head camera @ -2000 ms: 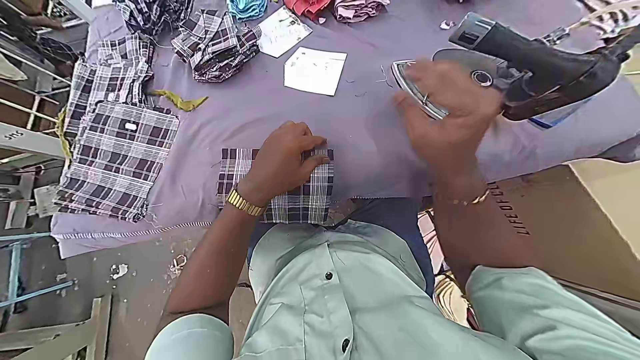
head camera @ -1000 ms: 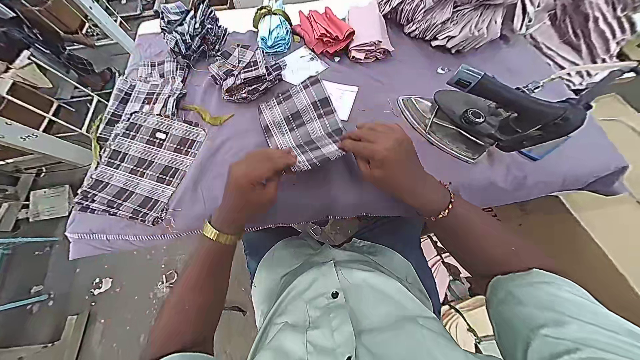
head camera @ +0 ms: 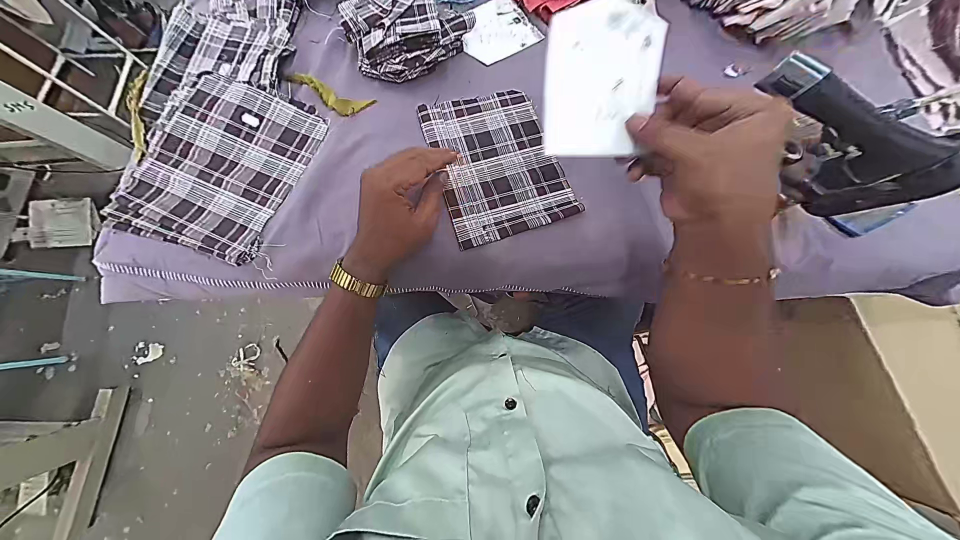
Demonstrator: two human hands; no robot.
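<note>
My right hand (head camera: 712,150) holds up a white card (head camera: 602,79), pinched at its lower right corner; the card bears faint marks. Flat on the purple cloth in front of me lies a folded plaid fabric piece (head camera: 501,169), dark with white lines. My left hand (head camera: 401,202) is at its left edge, the fingertips touching or just over the fabric; whether they grip it I cannot tell. Beyond my right hand stands a black-handled iron (head camera: 862,146), partly hidden by that hand. A stack of plaid pieces (head camera: 217,165) lies to the left.
A crumpled plaid bundle (head camera: 405,37), a second white card (head camera: 501,31) and a yellow-green fabric strip (head camera: 330,94) lie toward the back. Red fabric (head camera: 551,7) and a pile of striped cloth (head camera: 780,16) are at the far edge. A cardboard box (head camera: 832,375) stands below the table edge at right.
The plaid piece, held up by both my hands a second ago, now lies on the table. My right hand has let go of it and lifted a white card. Earlier that hand was on the iron.
</note>
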